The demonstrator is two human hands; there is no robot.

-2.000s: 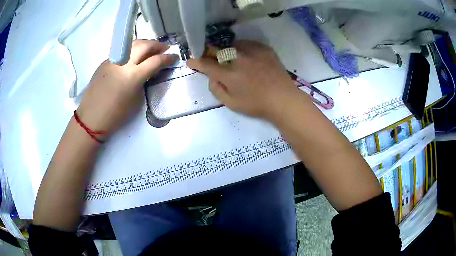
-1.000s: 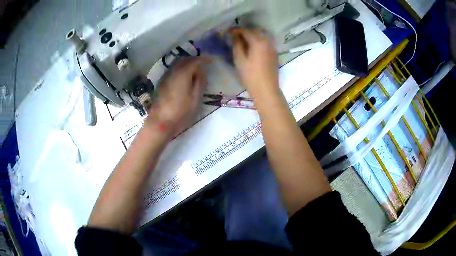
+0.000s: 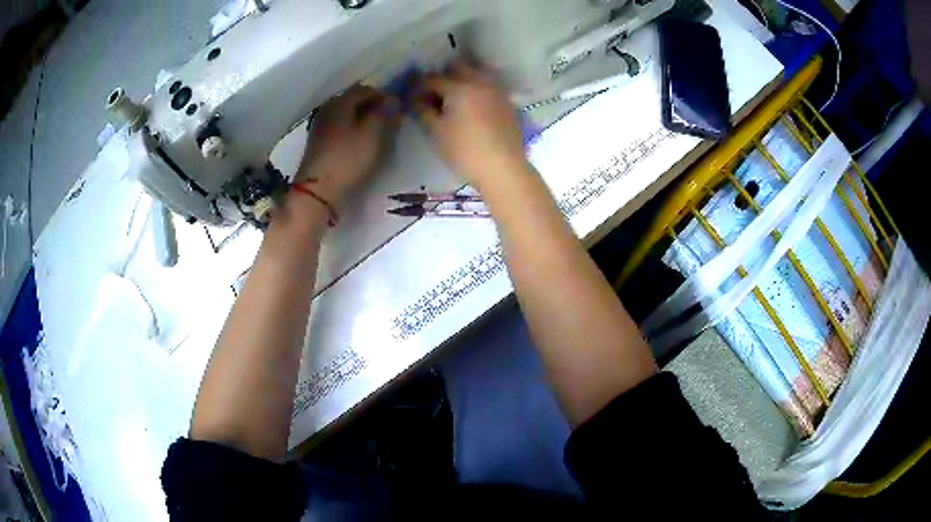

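The purple-blue thread bundle (image 3: pixel 404 84) is between my two hands, under the arm of the off-white sewing machine (image 3: pixel 296 61). My left hand (image 3: pixel 352 131) has its fingertips at the bundle's left side. My right hand (image 3: pixel 472 114) has its fingers curled at its right side. Both hands are blurred, but their fingertips pinch at the bundle. A purple bit of it also shows right of my right hand. The pink-handled thread snips (image 3: pixel 439 205) lie on the table just below my hands, blades pointing left.
A black phone (image 3: pixel 694 80) lies at the table's right end. A yellow wire rack (image 3: pixel 761 296) wrapped in white strips stands at the right. A thin white strip (image 3: pixel 138 296) lies on the table's left. A printed scale (image 3: pixel 449 290) runs along the front edge.
Both hands have left the needle area and moved right to the thread bundle. The view has swung right. Since one second ago, my hands have come closer together at the bundle.
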